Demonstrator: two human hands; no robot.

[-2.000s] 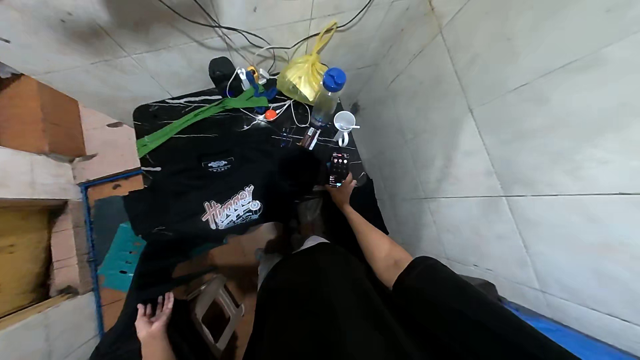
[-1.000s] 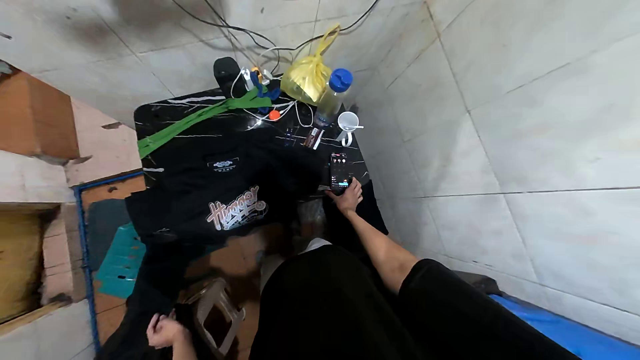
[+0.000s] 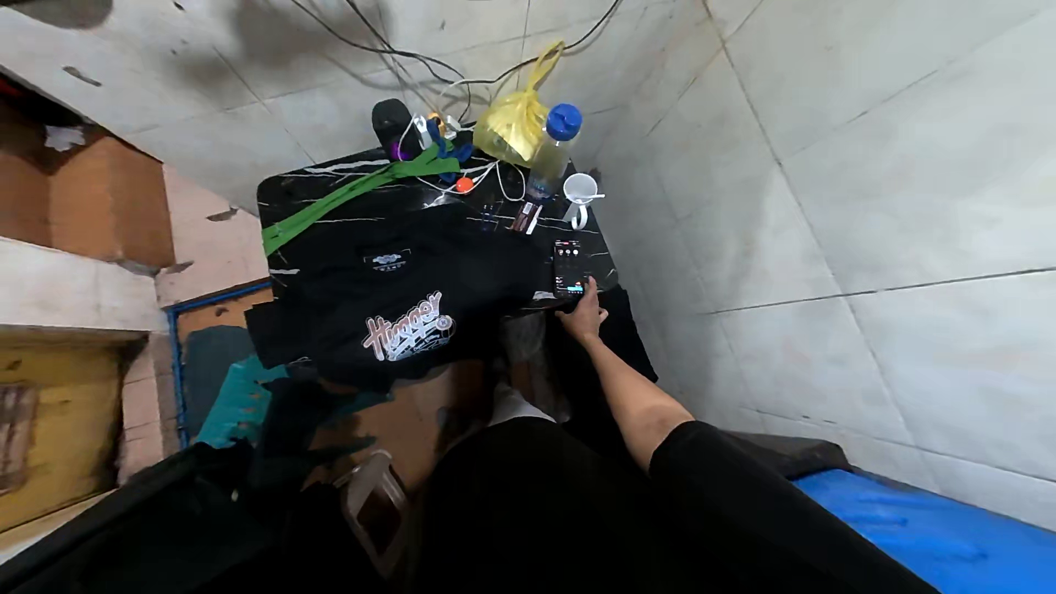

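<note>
My right hand (image 3: 584, 315) is at the table's front right edge, its index finger extended to the lower part of a smartphone (image 3: 568, 268) with a lit screen. The phone lies on the black marble-patterned table (image 3: 346, 175); nothing is gripped in the fingers. Left of the phone a black T-shirt (image 3: 462, 264) with a printed front is spread over the table and hangs past its front edge. My left hand is out of sight. Behind the phone are a white mug (image 3: 581, 190) and a clear bottle with a blue cap (image 3: 551, 157).
A tied yellow plastic bag (image 3: 513, 128), a green strap (image 3: 355, 198), white cables and a dark speaker-like object (image 3: 391, 124) occupy the table's back. Tiled walls close in behind and right. A plastic stool (image 3: 375, 503) and a teal crate (image 3: 243, 404) stand below left.
My left hand, seen low at the left in both earlier frames, has gone out of view. My right hand stays at the phone, its index finger now extended over the lower screen.
</note>
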